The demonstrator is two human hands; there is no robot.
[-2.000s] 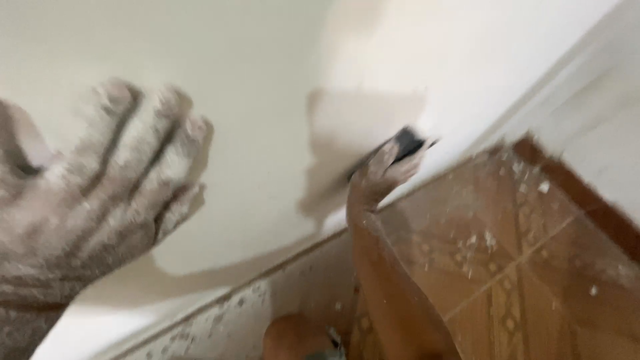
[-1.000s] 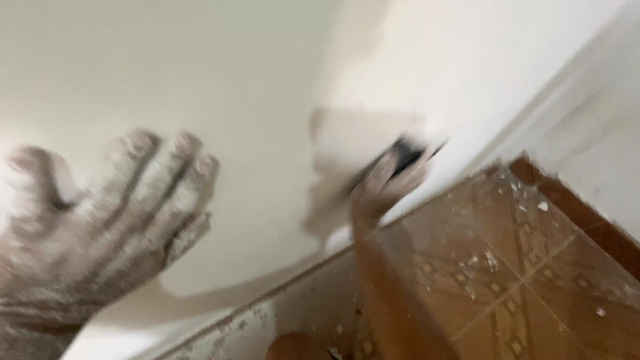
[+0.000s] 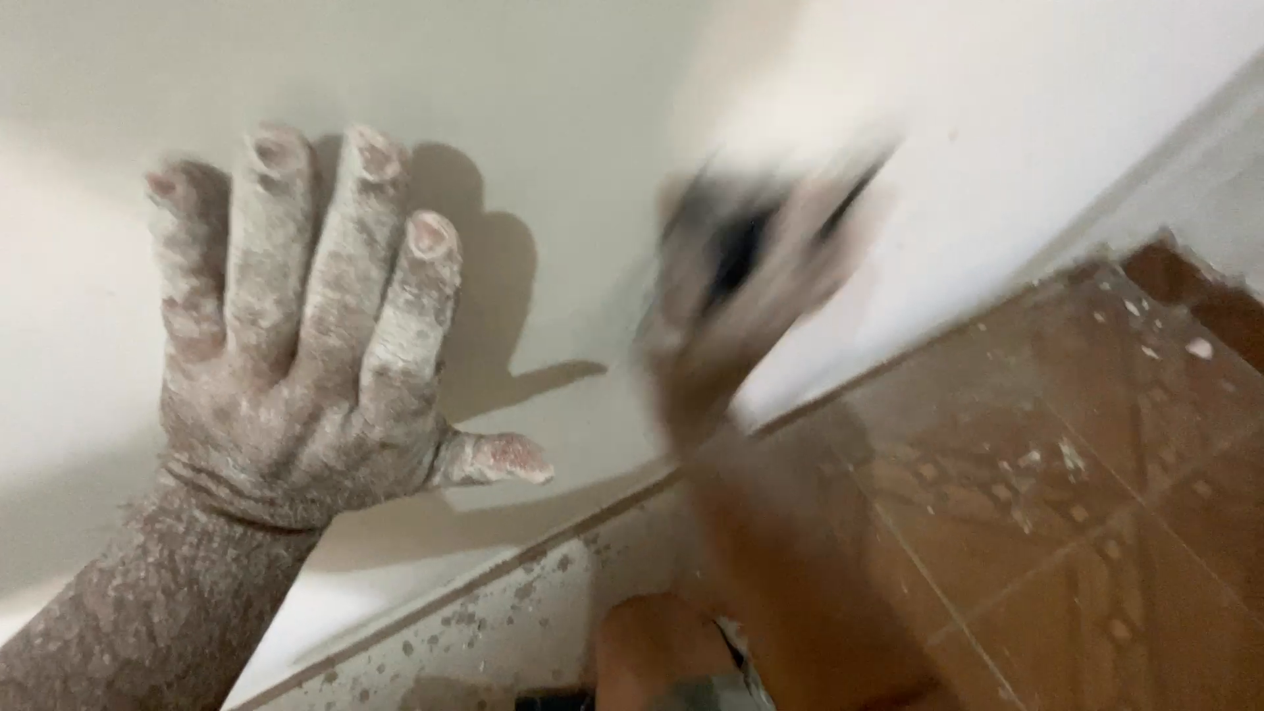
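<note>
My left hand (image 3: 301,336), coated in whitish dust, lies flat against the smooth pale wall (image 3: 583,89), fingers spread and thumb out to the right. It holds nothing. To its right, strongly blurred, my right hand (image 3: 760,286) grips a dark hand tool (image 3: 741,247) against or close to the wall. Blur hides the tool's exact kind and its working face. A thin dark edge shows beside the fingers. Shadows of the left hand fall on the wall between the two hands.
Along the wall's foot runs a speckled pale skirting (image 3: 474,612) with a brown edge. Brown patterned floor tiles (image 3: 1037,504) at the lower right carry scattered white crumbs. Another pale wall meets this one at the right. Part of a bare leg (image 3: 652,642) shows at the bottom.
My left hand has turned so its fingers point more upward, and its thumb now sticks out to the right. My right hand keeps its hold on the dark tool and is moving.
</note>
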